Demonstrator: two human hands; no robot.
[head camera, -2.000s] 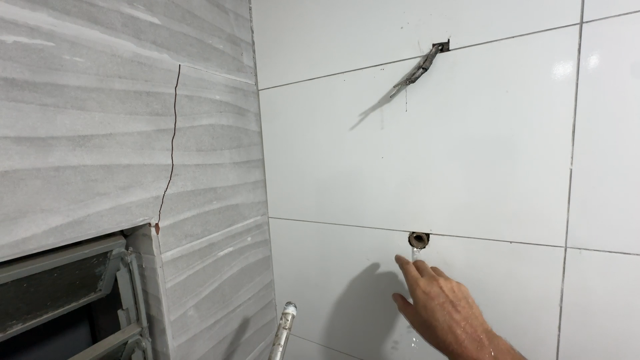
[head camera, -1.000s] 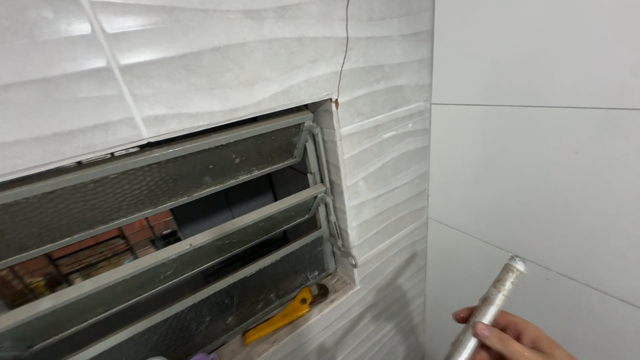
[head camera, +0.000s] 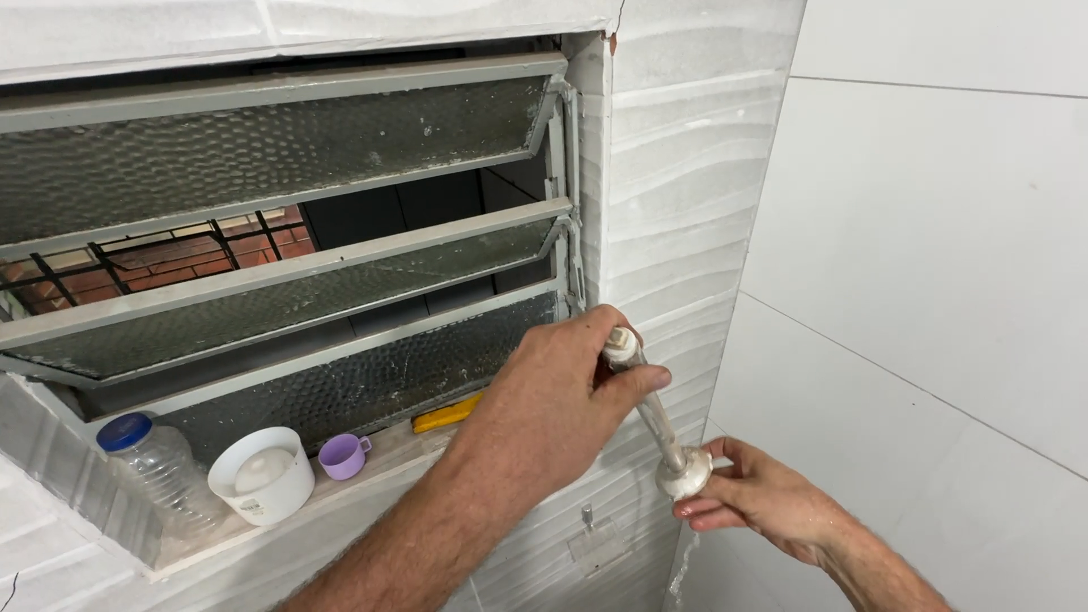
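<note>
My left hand (head camera: 552, 395) grips the upper part of a metal pipe (head camera: 653, 408), a shower arm by its look, close to its end wrapped in white tape. The pipe slants down to the right. At its lower end is a round white flange (head camera: 685, 474), pinched between the thumb and fingers of my right hand (head camera: 752, 493). Water (head camera: 682, 569) runs down below the flange. A wet sheen shows on my right fingers.
On the window sill (head camera: 212, 548) stand a clear plastic bottle (head camera: 161, 463) with a blue cap, a white cup-like container (head camera: 265, 489), a small purple cup (head camera: 343, 457) and a yellow-handled tool (head camera: 446, 414). Louvered glass panes (head camera: 280, 144) tilt above. A clear fixture (head camera: 597, 544) is on the tiled wall.
The view has swung left and down from the wall holes to the window. One second ago a single hand was visible on the pipe; now both hands hold it, and running water shows below.
</note>
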